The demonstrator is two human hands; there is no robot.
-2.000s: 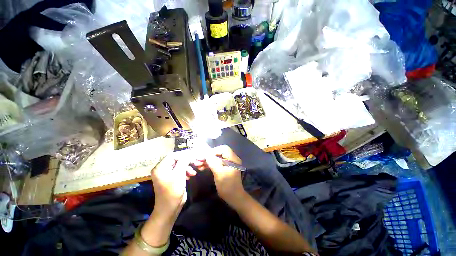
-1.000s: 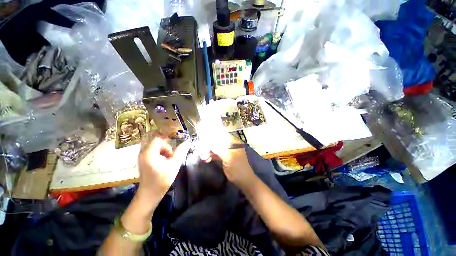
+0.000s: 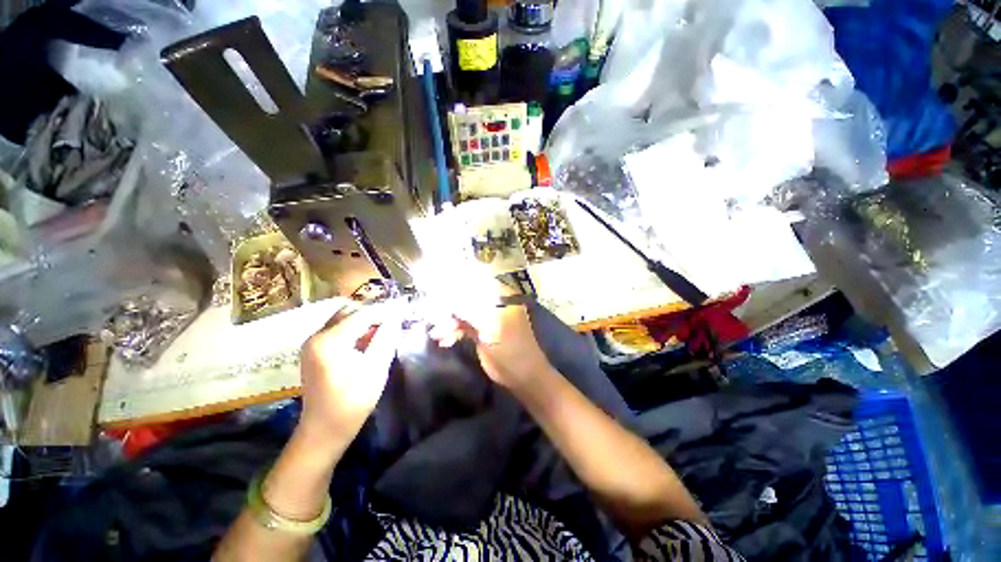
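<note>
The dark garment lies over the lap and runs up between my hands to the front of the dark press. My left hand pinches its upper edge just in front of small bright parts at the press's setting point. My right hand is beside it, fingertips close to the left ones. A thin dark tool sticks out from my right hand. White glare from the lamp washes out the fingertips, so any small part between them is hidden.
A tray of pale-gold pieces is left of the press. A divided parts tray and a screwdriver lie right. Behind stand a keyed box and black bottle. Plastic bags and a blue crate are right.
From two seconds ago, my hands have moved closer to the press front, and the garment lies more fully between my forearms. The thin tool has tilted in my right hand. The view has shifted slightly.
</note>
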